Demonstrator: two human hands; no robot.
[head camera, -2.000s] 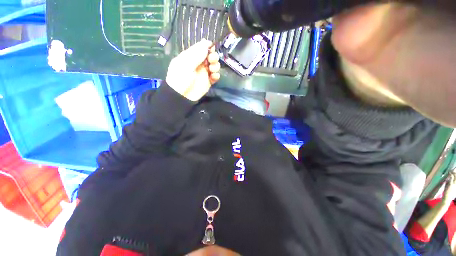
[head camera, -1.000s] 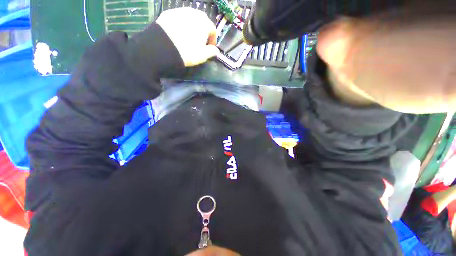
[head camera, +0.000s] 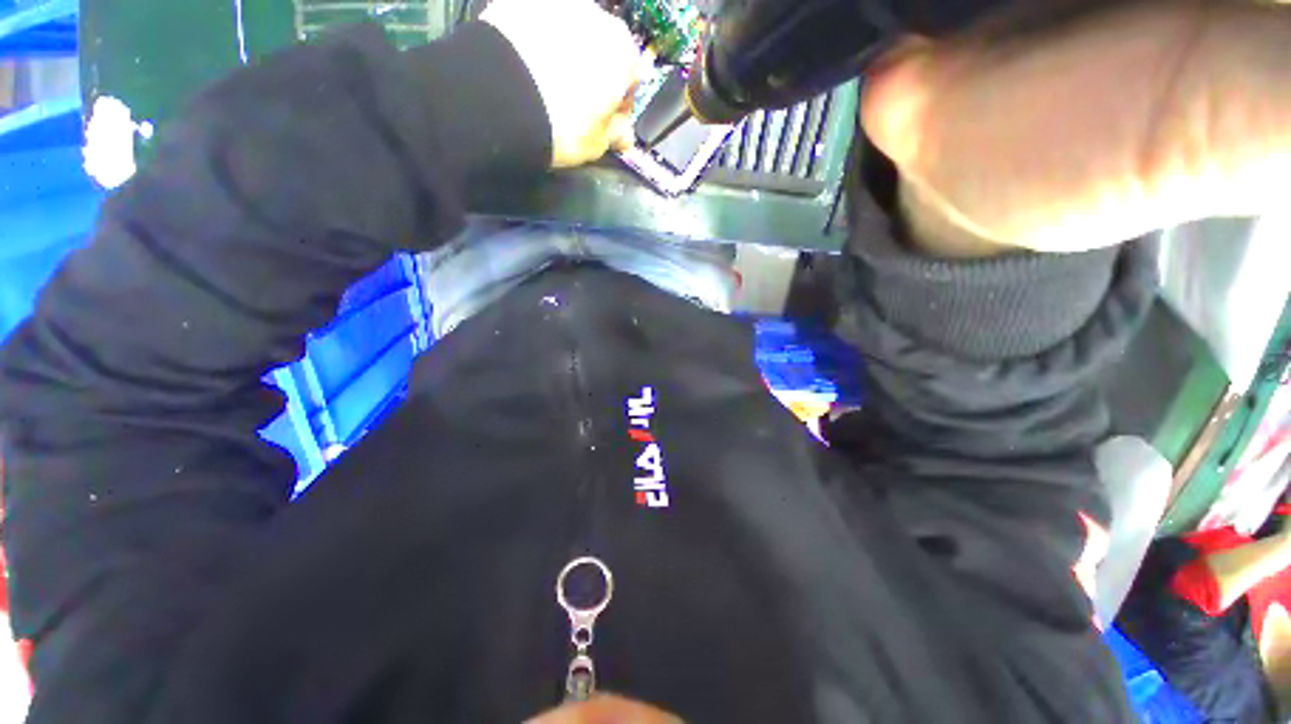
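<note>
The front cover (head camera: 677, 167), with a pale edge and dark grey centre, lies at the bench edge. My left hand (head camera: 574, 78) is at its left side with the fingertips touching the rim. A green circuit board (head camera: 660, 20) shows just above the cover, partly cut off by the top edge. My right hand (head camera: 1048, 135), large and blurred close to the camera, is around the black electric screwdriver (head camera: 807, 50). The screwdriver's yellowish tip ring is over the cover's upper right; the bit's contact point cannot be made out.
A black ribbed mat (head camera: 783, 142) lies under the work on the green bench (head camera: 184, 64). Blue bins (head camera: 50, 184) stand at the left. Blue material (head camera: 361, 368) shows below the bench. Part of another person (head camera: 1232, 573) shows at the lower right.
My left hand has moved from left of the cover to its rim, and the left forearm has swung up over the bench. The green board has come into view. My right hand still holds the screwdriver.
</note>
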